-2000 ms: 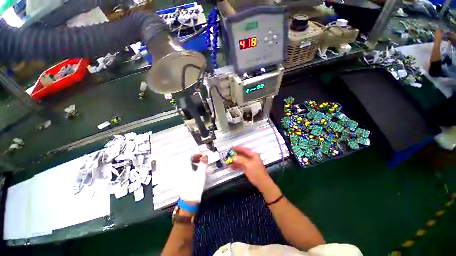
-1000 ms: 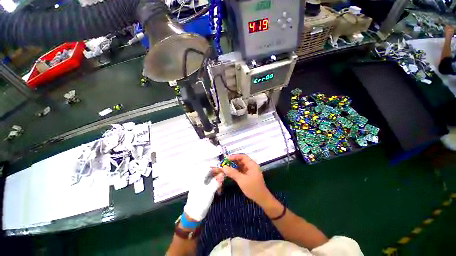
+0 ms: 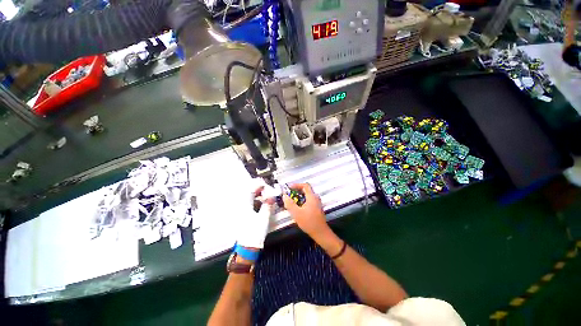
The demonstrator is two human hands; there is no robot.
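Observation:
My left hand (image 3: 258, 219), in a white glove, holds a small white part (image 3: 270, 191) by its fingertips, just under the tip of the dark soldering head (image 3: 256, 156). My bare right hand (image 3: 306, 207) holds a small green circuit board (image 3: 296, 195) with yellow parts against the white part's right side. The exact contact between board, white part and iron tip is too small to tell. A heap of white parts (image 3: 159, 191) lies at the left. A heap of green boards (image 3: 414, 159) lies in a black tray at the right.
The fume hood (image 3: 220, 73) hangs left of the controller (image 3: 341, 38). The ribbed white board (image 3: 328, 178) lies under the iron. A second black tray (image 3: 509, 127) is at the far right. A red bin (image 3: 70, 83) and scattered pieces are on the belt behind. Another person's arm shows top right.
Both hands first came together nearer my body, then moved up and slightly left to the soldering head with the board and white part. The green display changed, and the red one went from 418 to 419.

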